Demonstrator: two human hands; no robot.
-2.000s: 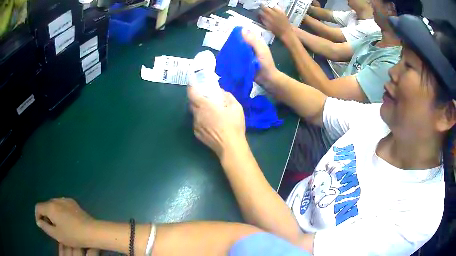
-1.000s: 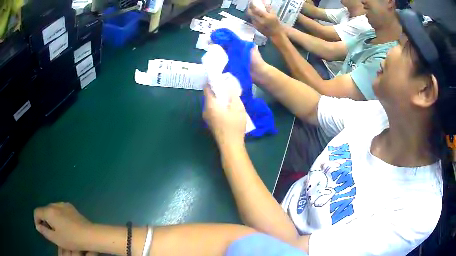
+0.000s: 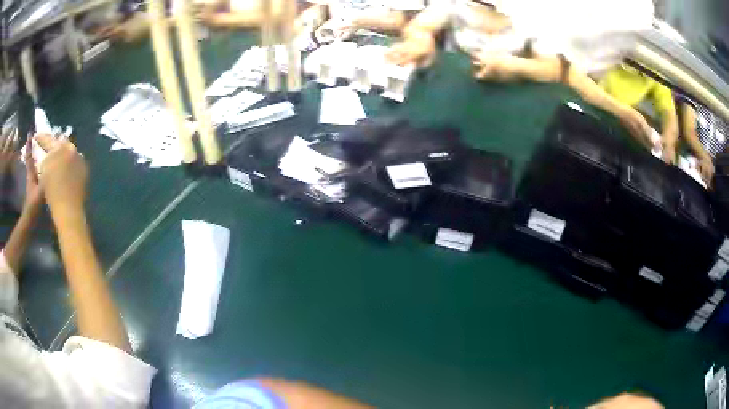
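Observation:
A long soft white pouch (image 3: 203, 278) lies alone on the dark green tabletop (image 3: 360, 319), left of centre. My left forearm, with a light-blue sleeve, enters at the bottom edge and leaves the picture, and my left hand is not in view. A patch of skin at the bottom right edge looks like part of my right hand (image 3: 627, 402), but it is cut off. Its fingers are hidden. I see nothing held by me.
Black boxes (image 3: 615, 192) with white labels run across the middle and right. White papers (image 3: 308, 166) lie on some; more papers (image 3: 144, 124) lie far left beside pale upright bars (image 3: 184, 80). A person's hand (image 3: 60, 160) holds something white at left. Other people work across the table.
The view has swung far left, away from the neighbour with the blue cloth. The white pouch and far-side workers now show. My braceleted right forearm has gone out of view.

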